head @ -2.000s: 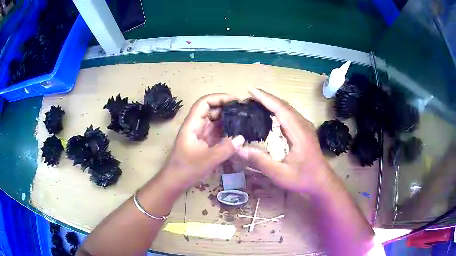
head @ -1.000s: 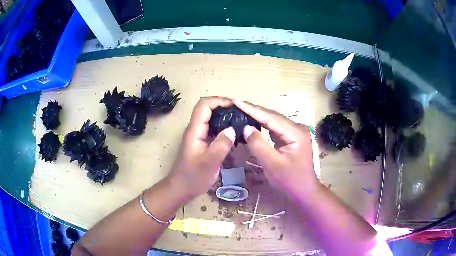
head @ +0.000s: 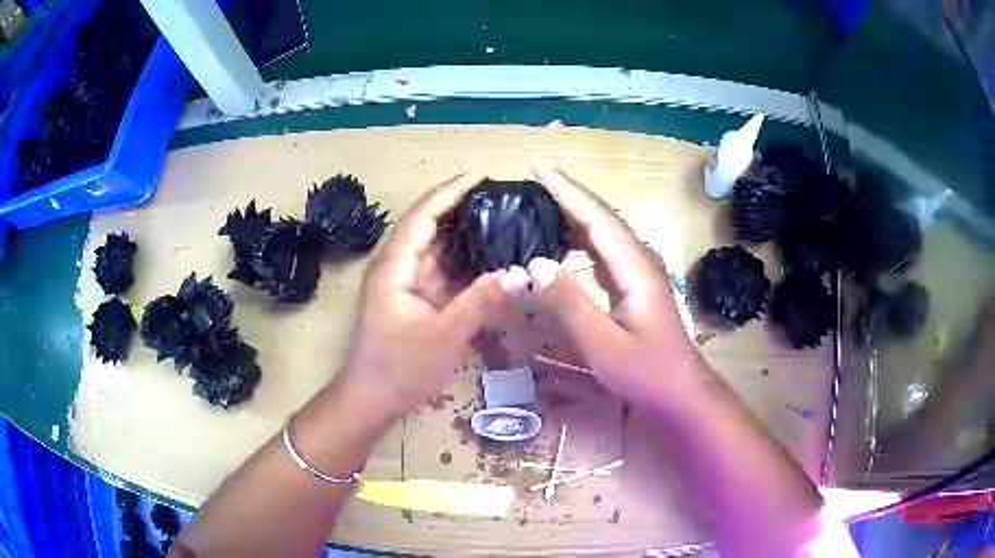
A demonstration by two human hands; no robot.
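Observation:
A glossy black spiky hair piece point(head: 511, 223) is held between both hands above the middle of the cardboard. My left hand point(head: 409, 311) grips its left side, thumb at its lower edge. My right hand point(head: 611, 300) grips its right side, thumb tip close to the left one. Its smooth rounded side shows; its underside is hidden. Below the hands, a small white oval glue dish point(head: 506, 425) touches a grey square block point(head: 507, 387). Thin cotton swabs point(head: 559, 471) lie crossed right of the dish.
Black spiky pieces lie in clusters at left point(head: 289, 256) and right point(head: 729, 286). A white glue bottle point(head: 733, 158) stands by the right cluster, near a clear panel. A blue crate point(head: 131, 174) is upper left. A yellow strip point(head: 436, 497) lies near the front edge.
The hands have raised and turned the black piece, so more of its smooth rounded side shows. The fingers have spread from over its top to its sides.

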